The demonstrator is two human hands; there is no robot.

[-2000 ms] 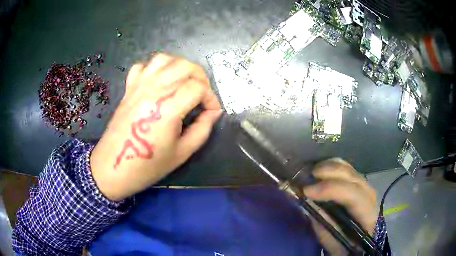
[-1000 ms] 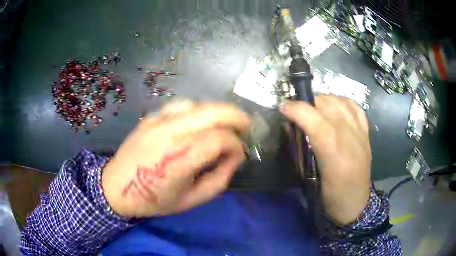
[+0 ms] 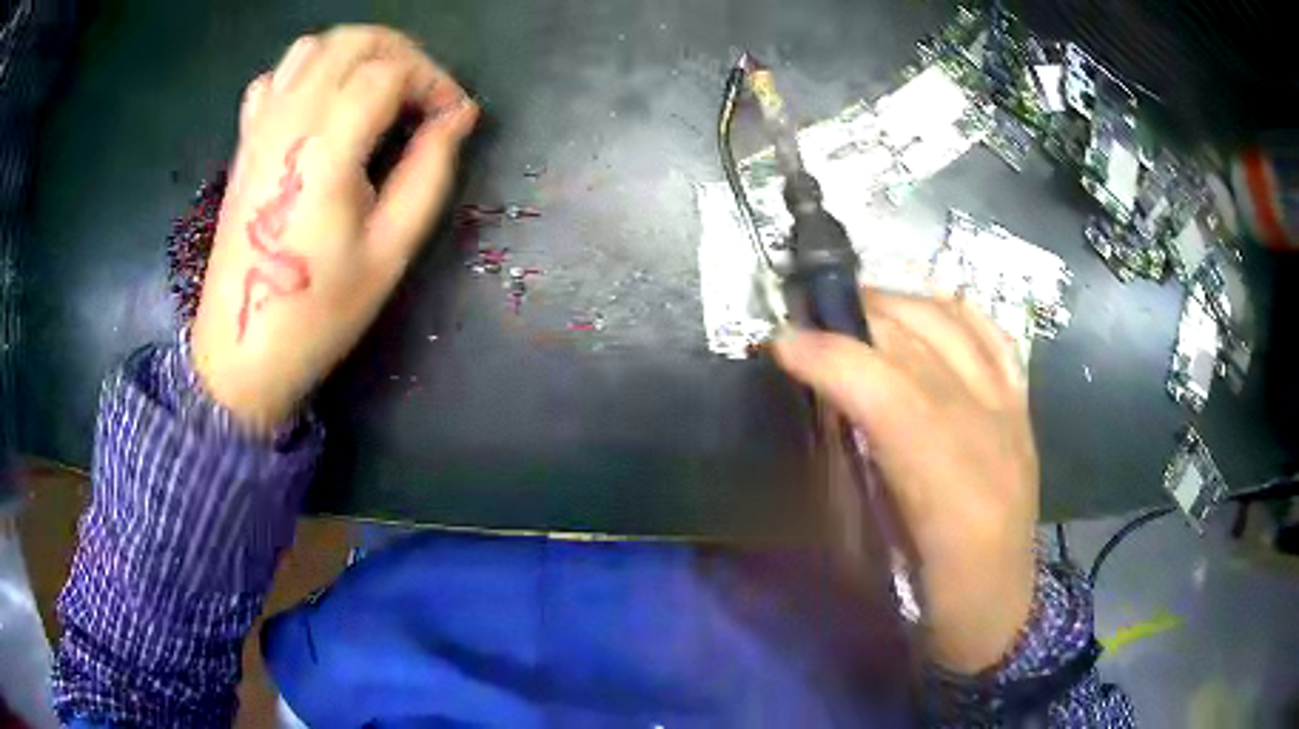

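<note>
My right hand [image 3: 933,442] holds a soldering iron [image 3: 819,264] by its dark handle, tip pointing up and away over the mat beside the boards. A thin bent tube runs alongside the tip. My left hand [image 3: 321,228] is over the left of the mat, with thumb and index fingertips together; whether anything is between them cannot be seen. It partly covers the heap of red-black wired components [image 3: 192,249]. Several loose components [image 3: 516,278] lie on the mat between my hands. Circuit boards [image 3: 734,271], washed out by glare, lie behind and beside the iron.
More boards [image 3: 1125,178] are heaped at the upper right, with one single board [image 3: 1194,477] near the mat's right front. An orange-red and white cylinder [image 3: 1265,200] stands at the right edge. A black cord [image 3: 1125,534] trails off the bench at lower right.
My left hand has moved left and away from me toward the component heap. The iron has swung from pointing left to pointing away. Loose components now show between my hands.
</note>
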